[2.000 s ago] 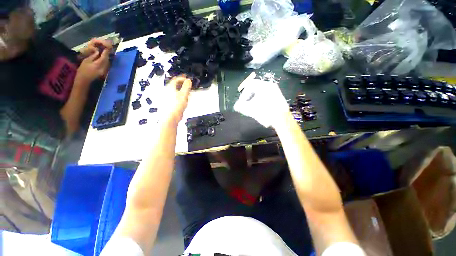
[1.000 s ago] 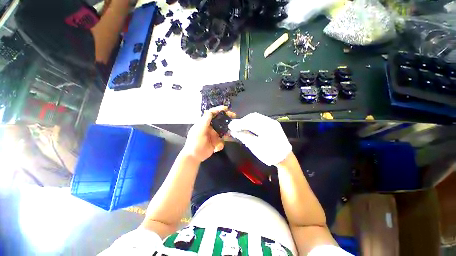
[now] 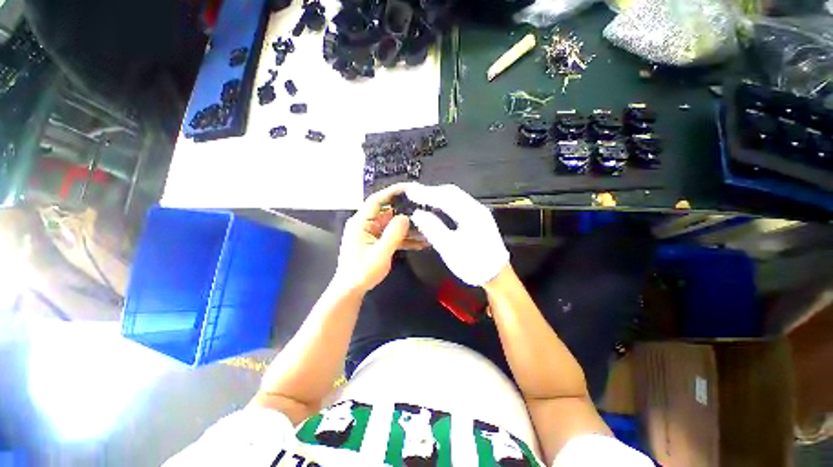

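My bare left hand [image 3: 373, 242] holds a small black housing [image 3: 405, 206] just off the bench's front edge. My white-gloved right hand [image 3: 461, 233] is closed on the same part from the right; the fingers hide most of it. Small dark inserts [image 3: 393, 153] lie in tight rows at the left end of the black mat strip [image 3: 493, 171]. Glossy black subassemblies [image 3: 610, 157] stand in spaced rows at its right end. Behind the strip are a pile of thin metal pins [image 3: 566, 55], a tan stick [image 3: 511, 57] and a thin greenish tangle [image 3: 527, 103].
A heap of black housings [image 3: 388, 36] and loose bits lie on the white sheet [image 3: 338, 169]. A long blue tray [image 3: 219, 77] is at left, a parts tray [image 3: 785, 187] at right. A bag of small hardware [image 3: 671, 35] is behind. A blue bin [image 3: 205, 287] and cardboard box [image 3: 676, 392] are below.
Two seconds ago my hands were apart over the bench; now they are together at its front edge on the housing. Since one second ago, my gloved hand has closed further over the part.
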